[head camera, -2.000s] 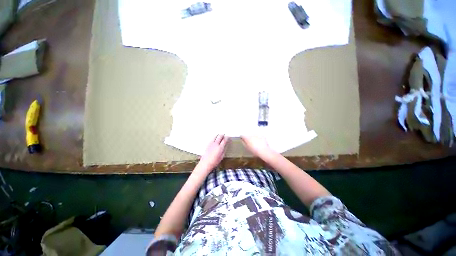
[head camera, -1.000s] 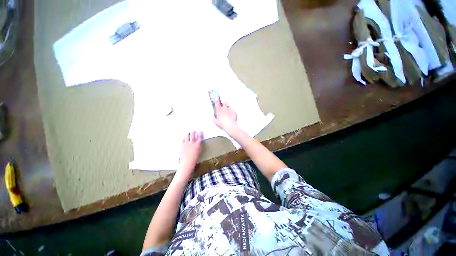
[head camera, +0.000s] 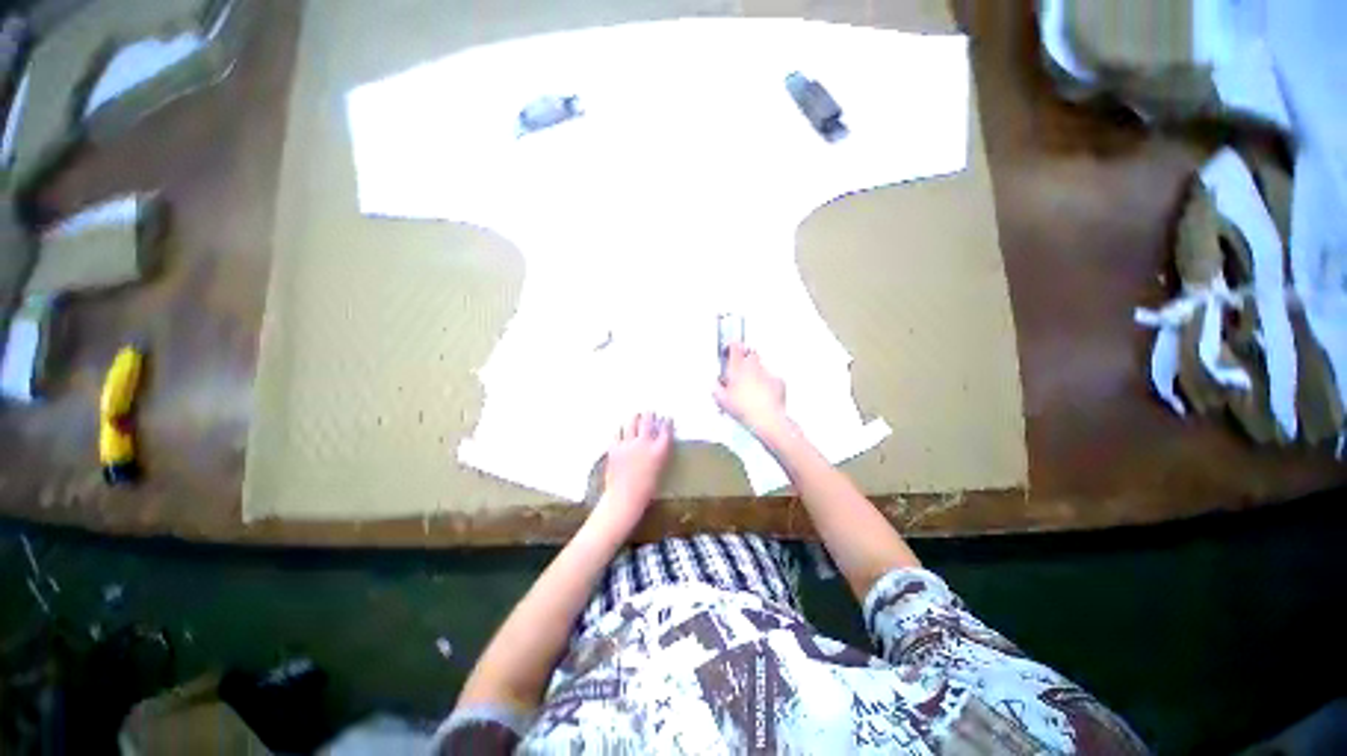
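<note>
The large white paper pattern piece (head camera: 665, 222) lies on the khaki fabric lay (head camera: 369, 355), its neck curve towards me. My left hand (head camera: 640, 458) presses flat on the paper at the left side of the neck curve and holds nothing. My right hand (head camera: 753, 390) is on the near end of a clear-and-grey pattern weight (head camera: 730, 331) standing on the paper. Two more weights, one at the left (head camera: 548, 114) and a darker one at the right (head camera: 816, 105), lie on the far part of the paper.
A yellow-handled cutter (head camera: 120, 411) lies on the brown table (head camera: 192, 340) at the left. Khaki cut stacks (head camera: 92, 251) are at the left edge. A tied khaki and white bundle (head camera: 1234, 310) lies at the right, with another stack (head camera: 1108, 59) behind it.
From two seconds ago, my right hand has moved from the neck edge onto the near weight. The view swung aside and back. The paper's far edge now shows.
</note>
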